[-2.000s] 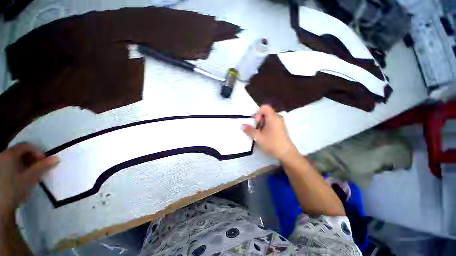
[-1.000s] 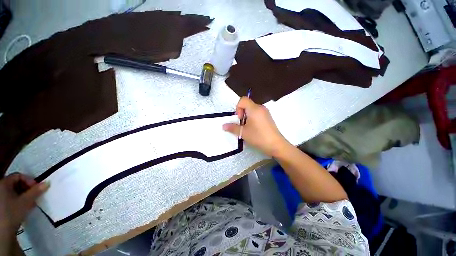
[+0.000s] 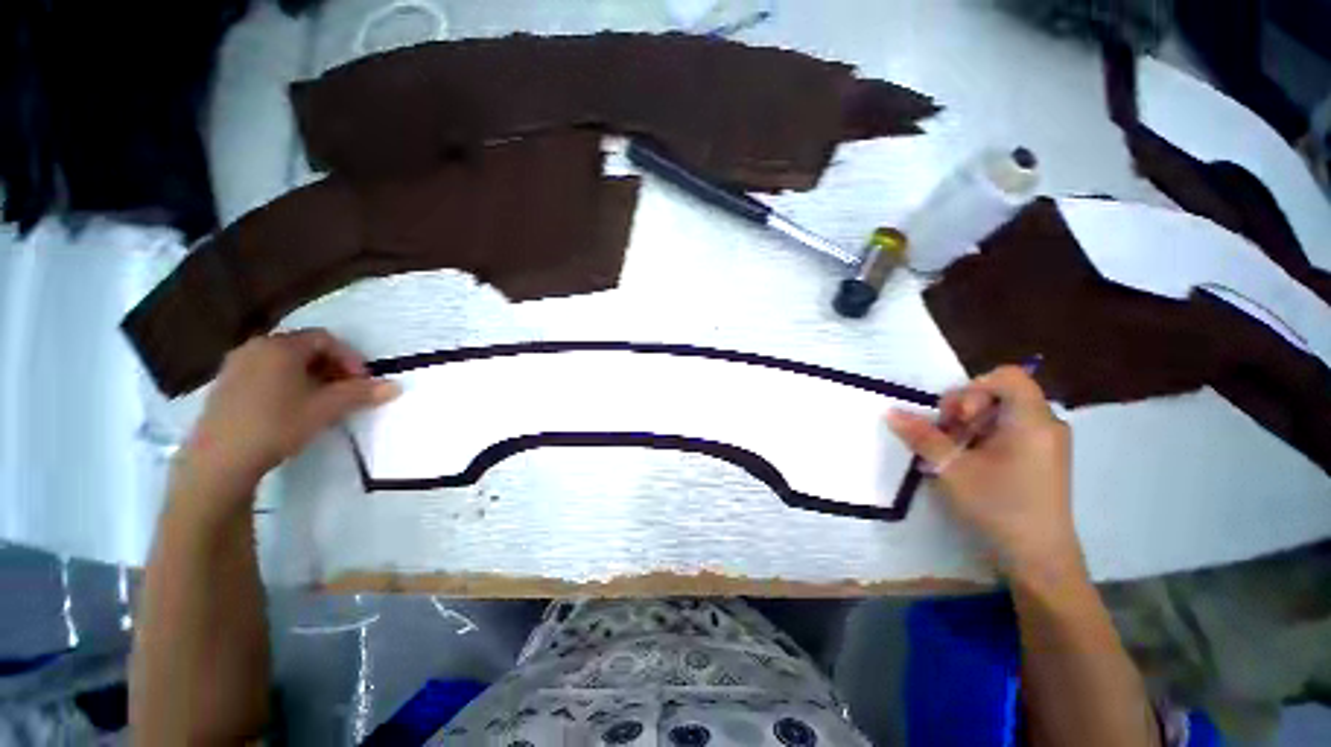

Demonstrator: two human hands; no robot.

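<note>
The curved white pattern template (image 3: 628, 394) lies on a brown cut panel (image 3: 613, 439), which shows as a narrow dark border along its long edges. My left hand (image 3: 285, 401) grips the template's left end, thumb on top; the fingers under or behind the edge are partly hidden. My right hand (image 3: 1007, 445) is at the right end with its thumb on the template, and holds a thin marking pen (image 3: 1032, 365) between its fingers. The pen's blue end shows above the hand; its tip is not clear.
Stacked brown panels (image 3: 540, 102) lie beyond the template. A small mallet (image 3: 759, 215) and a white thread cone (image 3: 971, 212) lie behind its right half. More brown panels with white templates (image 3: 1168, 251) are at right. The table's brown front edge (image 3: 642, 584) is near my body.
The view has turned, so the template now lies nearly level across the middle. Both hands remain at its ends, and the right hand still holds the pen.
</note>
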